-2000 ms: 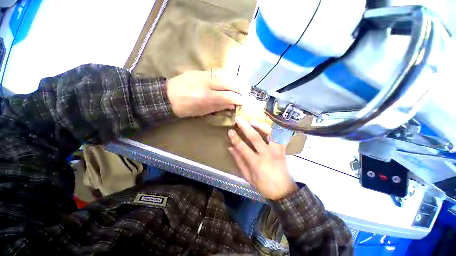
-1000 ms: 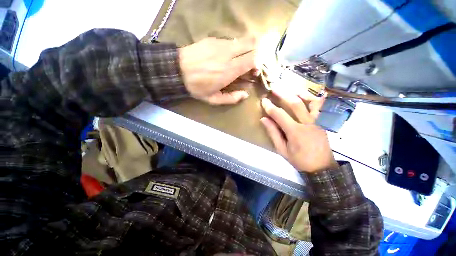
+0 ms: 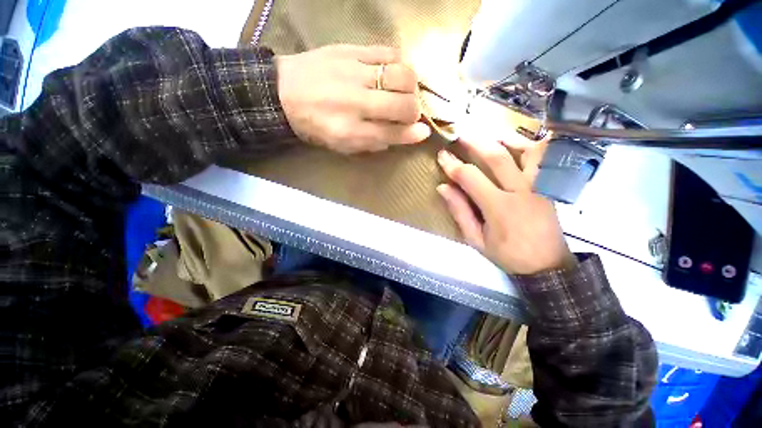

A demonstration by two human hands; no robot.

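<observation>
A khaki garment panel [image 3: 359, 184] lies on the white machine table under both hands. My left hand [image 3: 351, 99], with a ring on one finger, pinches a narrow folded edge [image 3: 436, 121] of the cloth beside the needle area. My right hand [image 3: 505, 205] lies on the panel to the right, fingers spread and pointing at the fold, holding nothing. The presser foot and needle are lost in glare. The sewing machine head [image 3: 551, 42] stands at the upper right, close to my fingertips.
A smartphone [image 3: 710, 234] lies right of the machine. A grey-blue block [image 3: 568, 171] sits right of my right hand. The table's front edge [image 3: 334, 244] has a tape-like strip. Khaki work pieces [image 3: 213, 255] hang below it. A toothed white line runs along the panel's upper left.
The view has shifted toward the needle area since the first frame. My left hand has closed its fingers on the fold; a second ago its fingers were more spread. My right hand stays near the fold.
</observation>
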